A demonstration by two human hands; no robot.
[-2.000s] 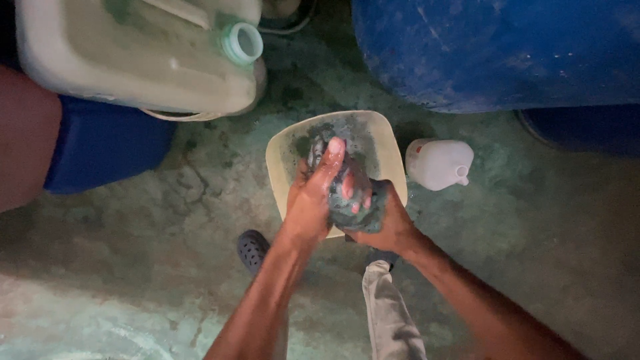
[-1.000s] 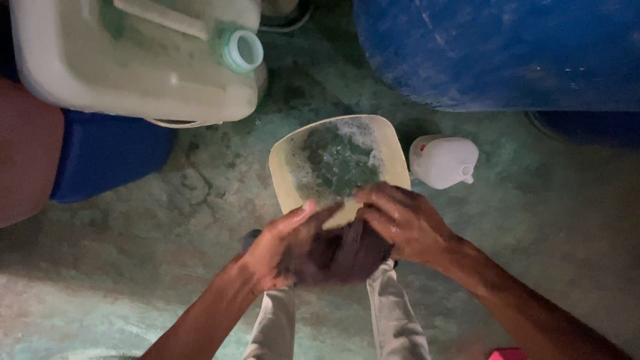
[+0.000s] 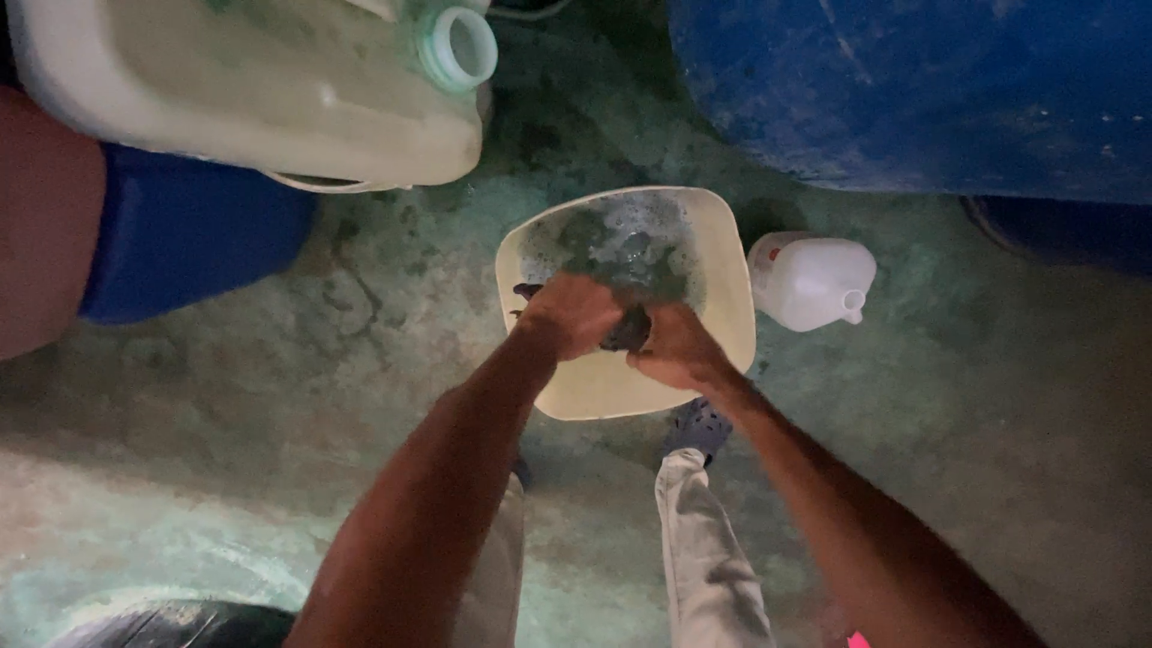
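A cream plastic basin point(image 3: 621, 396) holds sudsy water and stands on the floor at the middle of the view. Over its near half, my left hand point(image 3: 573, 315) is closed on a dark wet cloth point(image 3: 627, 331), part of which sticks out left of the hand. My right hand point(image 3: 679, 346) grips the same cloth from the right, close beside the left hand. The cloth's lower part is hidden by the hands and the water.
A white plastic jug point(image 3: 814, 283) stands just right of the basin. A large translucent jerrycan point(image 3: 297, 99) is at upper left, above a blue container point(image 3: 193, 234). A big blue drum point(image 3: 918, 90) fills the upper right. My shoe point(image 3: 700, 427) is by the basin's near edge.
Both hands have moved forward from the basin's near edge, where they held the dark cloth a second ago, and are now over the basin with it.
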